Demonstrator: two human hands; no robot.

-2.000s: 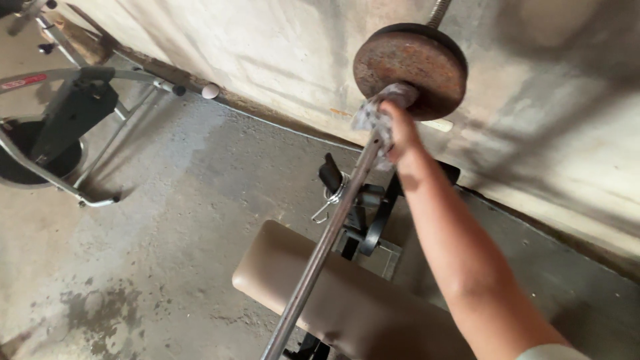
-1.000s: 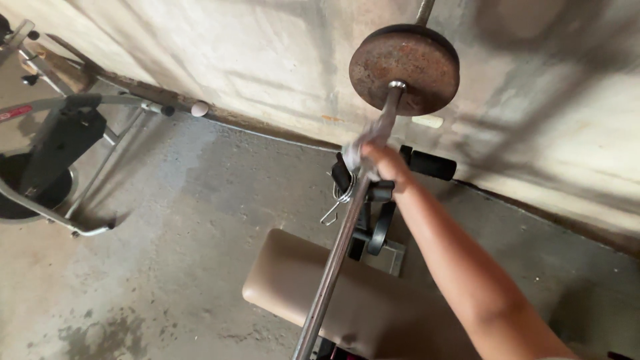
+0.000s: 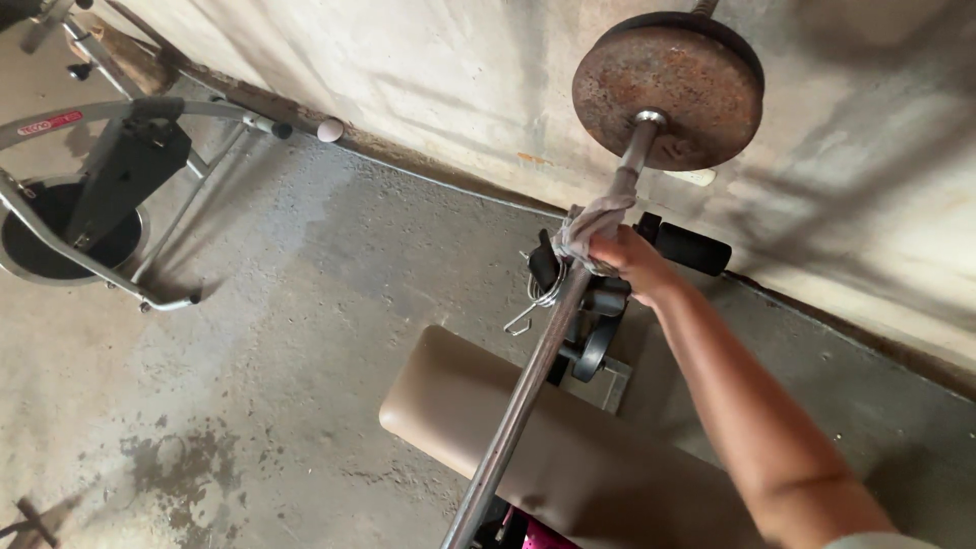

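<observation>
My right hand (image 3: 629,259) grips a greyish cloth (image 3: 598,225) wrapped around a steel barbell bar (image 3: 526,396). Farther up the bar, beyond the hand, sits a rusty round weight plate (image 3: 667,95) with a darker plate behind it. A spring collar (image 3: 545,293) hangs just left of the bar, beside black parts of the bench. Below the bar lies the tan padded bench (image 3: 457,404). My left hand is out of view.
A concrete wall (image 3: 473,99) runs behind the plates. At the left stands a grey-framed exercise machine (image 3: 137,168) on the concrete floor (image 3: 305,305). Black foam rollers (image 3: 694,248) stick out near my wrist. Something pink (image 3: 541,535) shows under the bench.
My right hand and the cloth have moved down the bar, away from the weight plate, where they were two seconds ago. The plate's centre and the bar beside it are now uncovered.
</observation>
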